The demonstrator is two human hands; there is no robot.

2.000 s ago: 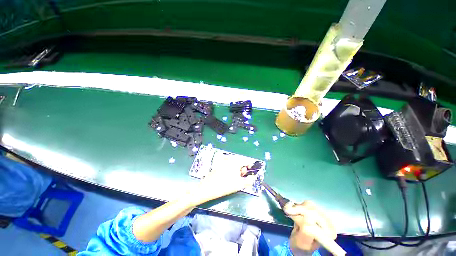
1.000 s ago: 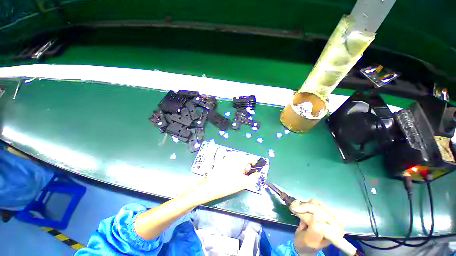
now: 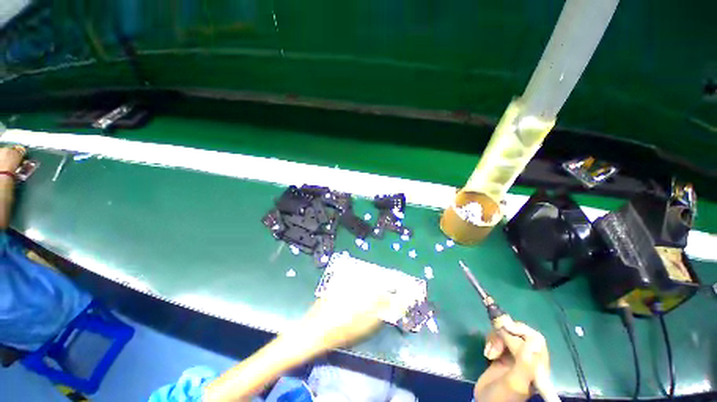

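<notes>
A white phone unit point(image 3: 354, 277) lies on the green mat in front of me. My left hand point(image 3: 350, 316) is over its near side and seems to hold it; the fingers are blurred and hide its middle. A small black module point(image 3: 415, 316) is at the unit's right end, beyond my fingertips. My right hand point(image 3: 515, 353) holds the soldering iron point(image 3: 489, 302) by its pale handle. The iron's dark tip points up and away, off the unit. A pile of black modules point(image 3: 305, 222) lies behind the unit, with small white pieces point(image 3: 413, 253) around it.
A brown tip-cleaning cup point(image 3: 470, 220) stands at the foot of the taped post point(image 3: 511, 153). A small black fan point(image 3: 548, 238) and the soldering station point(image 3: 637, 267) with cords are at right. Another person's hand point(image 3: 9, 161) is at far left. Phone parts point(image 3: 590, 170) lie beyond the white rail.
The iron's tip has moved up and away from the phone unit. The black module now sits lower at the unit's right end. Another person's hand has appeared at far left. My view has shifted.
</notes>
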